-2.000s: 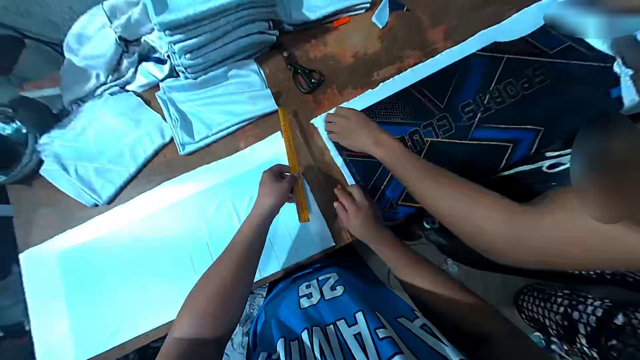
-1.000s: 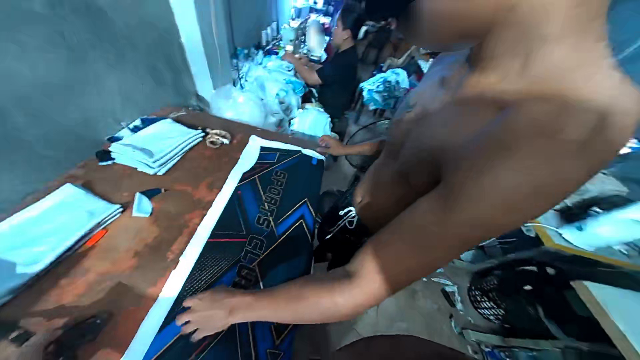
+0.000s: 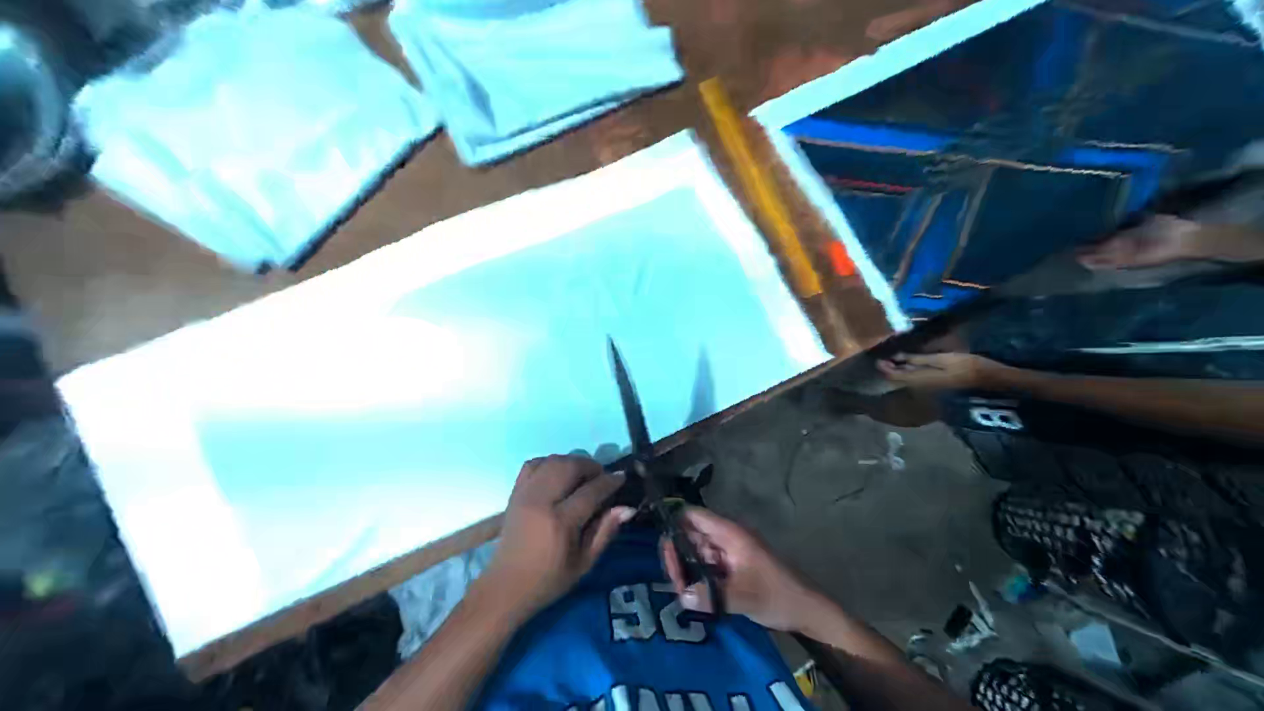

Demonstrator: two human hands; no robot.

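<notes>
Black scissors point(image 3: 633, 410) point up and away from me over the near edge of the table, by a large white fabric sheet point(image 3: 474, 365). My right hand point(image 3: 736, 568) is closed around their handle. Beside the scissors, my left hand point(image 3: 563, 513) has its fingers bent near the pivot, touching a small dark part; what it holds there is unclear. A yellow ruler point(image 3: 760, 188) lies along the right edge of the white sheet.
Folded light cloths point(image 3: 257, 128) lie at the back left. Right of the ruler lies a dark blue printed fabric point(image 3: 1027, 188) with white borders, and an orange object point(image 3: 841, 259). Another person's hands point(image 3: 933, 370) are at the right, near the table edge.
My right hand now holds scissors. Two seconds ago my left hand was on the ruler and a pair of scissors lay on the table behind it. The view swung away and back.
</notes>
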